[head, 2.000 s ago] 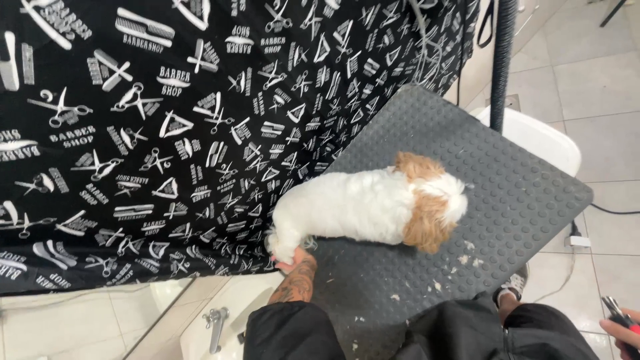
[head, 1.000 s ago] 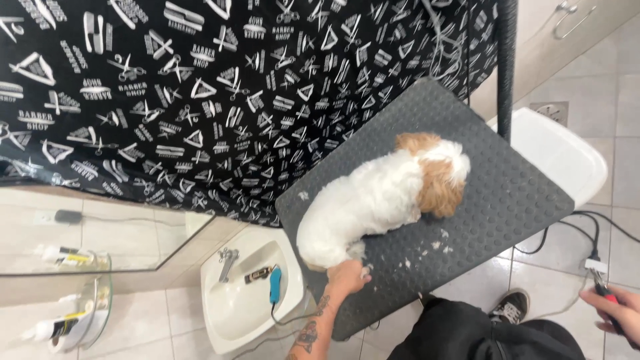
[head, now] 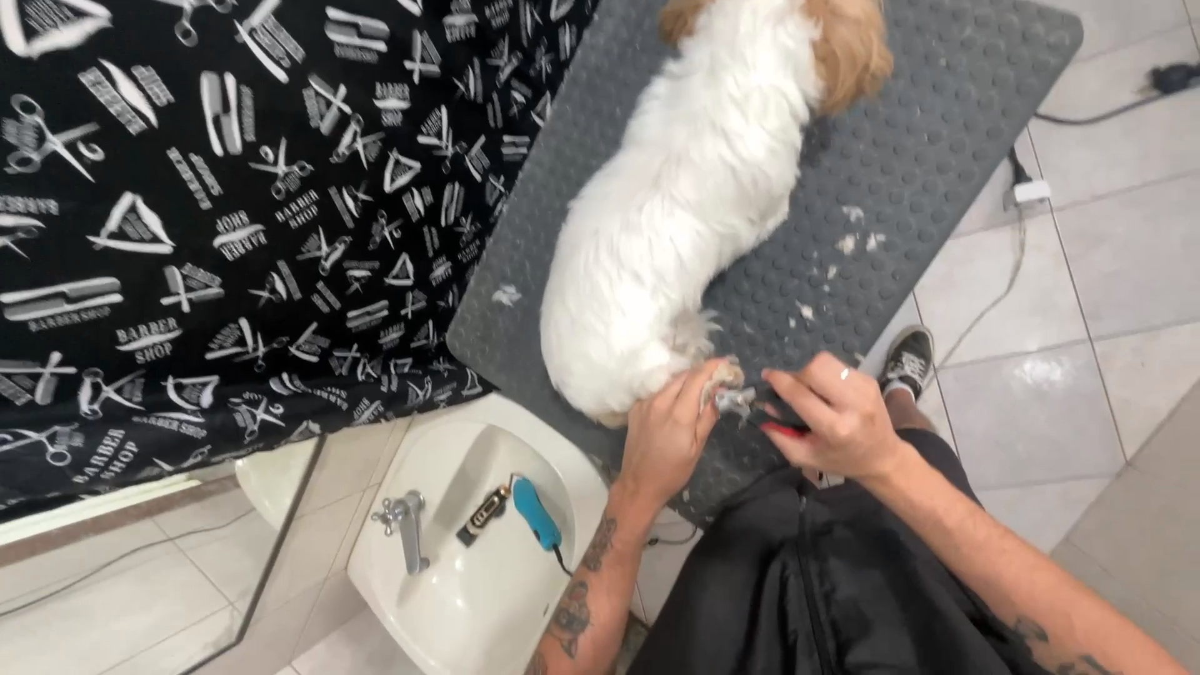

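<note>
A white dog with tan ears (head: 675, 187) stands on a dark rubber-topped table (head: 881, 187), its head toward the top of the view. My left hand (head: 667, 431) grips one of its paws (head: 724, 380) at the table's lower edge. Close to the right of that paw, my right hand (head: 839, 412) holds a small black and red tool (head: 783, 412), mostly hidden by the fingers; its kind cannot be told. The tool's end is at or very near the paw, and whether they touch is unclear.
Tufts of cut hair (head: 848, 242) lie on the table. At lower left is a white washbasin (head: 469, 581) with a metal tap (head: 410, 534), a blue corded clipper (head: 534, 511) and a black clipper (head: 484, 516). A patterned black curtain (head: 234, 206) hangs at left; cables (head: 1017, 253) trail across the tiled floor.
My right hand has come in from the far right with the tool, over to the paw. My left hand stays at the dog's rear. The view has shifted closer to the hands.
</note>
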